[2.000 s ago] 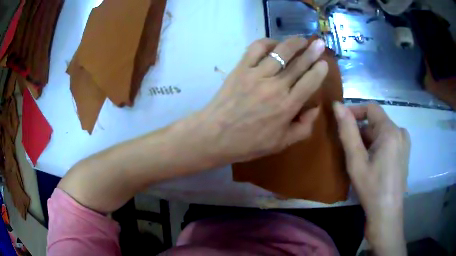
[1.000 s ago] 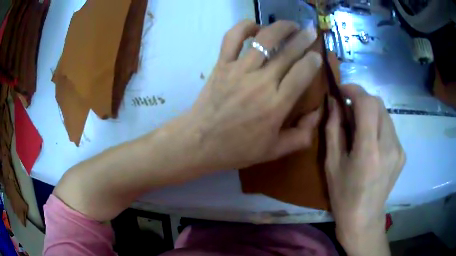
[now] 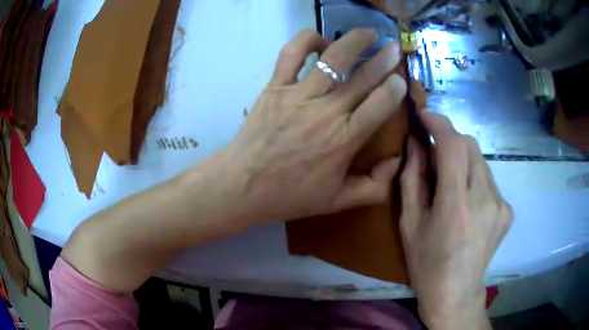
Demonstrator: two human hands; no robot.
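Note:
A brown cut panel [image 3: 352, 238] lies on the white table, its upper end at the needle area by the yellow guide [image 3: 408, 41]. My left hand [image 3: 323, 129], with a ring, lies spread flat over the panel, fingertips just below the guide. My right hand [image 3: 452, 200] pinches the panel's right edge, which stands up as a dark folded line [image 3: 414, 119] between thumb and fingers. The needle tip and presser foot are too blurred to tell.
A brown panel stack [image 3: 110, 77] with frayed edges lies left of the machine. A thick dark brown pile [image 3: 22, 58] and a red panel [image 3: 26, 184] are at the far left. The metal bed [image 3: 491, 103] is at upper right, with a white ridged knob [image 3: 541, 84].
My right hand has gone from beside the panel to gripping its edge, now folded up. The left hand stays on the panel. The view has shifted, so the stacks sit further left.

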